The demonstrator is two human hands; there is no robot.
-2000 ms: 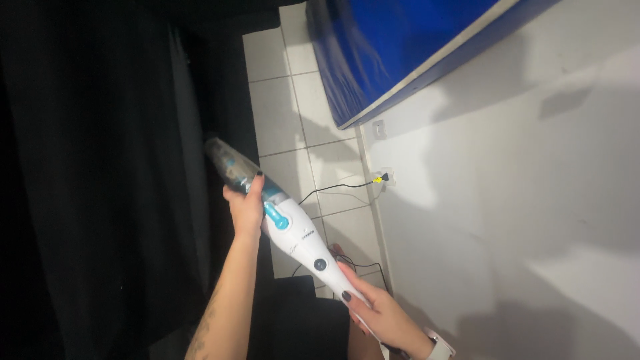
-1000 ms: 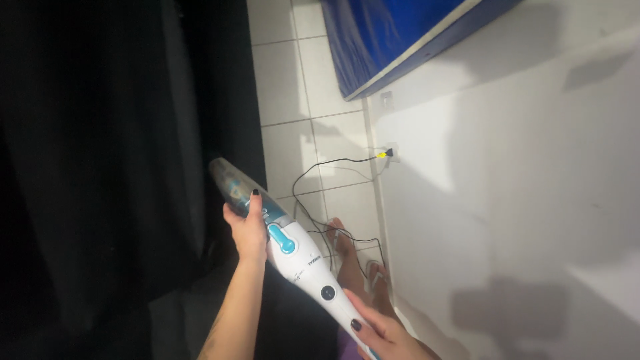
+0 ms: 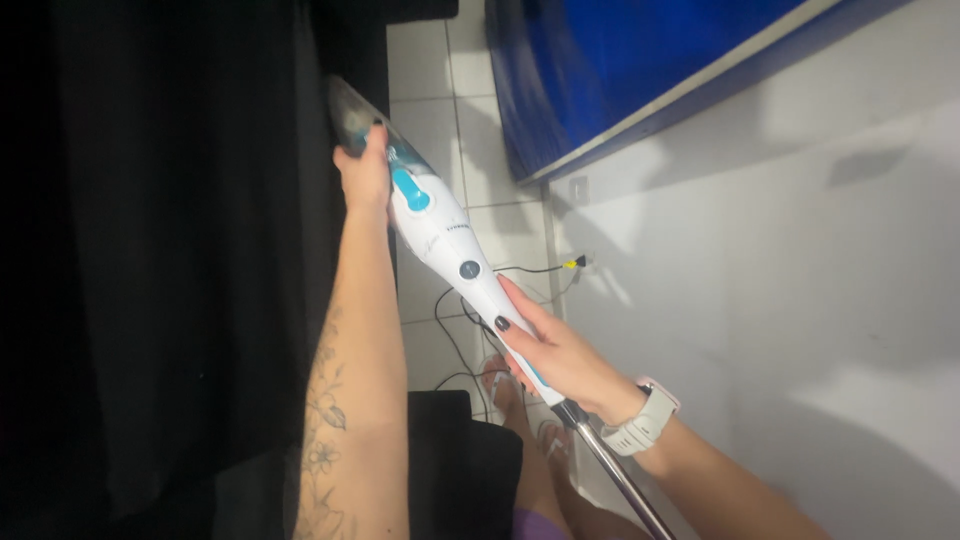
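Note:
A white handheld stick vacuum cleaner with a clear dust cup and a turquoise latch lies diagonally across the middle of the view. My left hand holds it by the dust cup, thumb on top. My right hand is wrapped around its narrow white handle, below the round dark button. From the handle end a shiny metal tube runs down to the lower right. The tip of the dust cup is against or in front of black fabric; whether they touch I cannot tell.
A black cord loops over the white tiled floor near my feet in flip-flops. Its plug sits at an outlet on the white wall. A blue-covered padded piece is at the top right. Another black surface is below.
The metal tube at the handle end now shows, and so does more of both forearms. Both hands keep their hold on the vacuum cleaner. The view has shifted somewhat.

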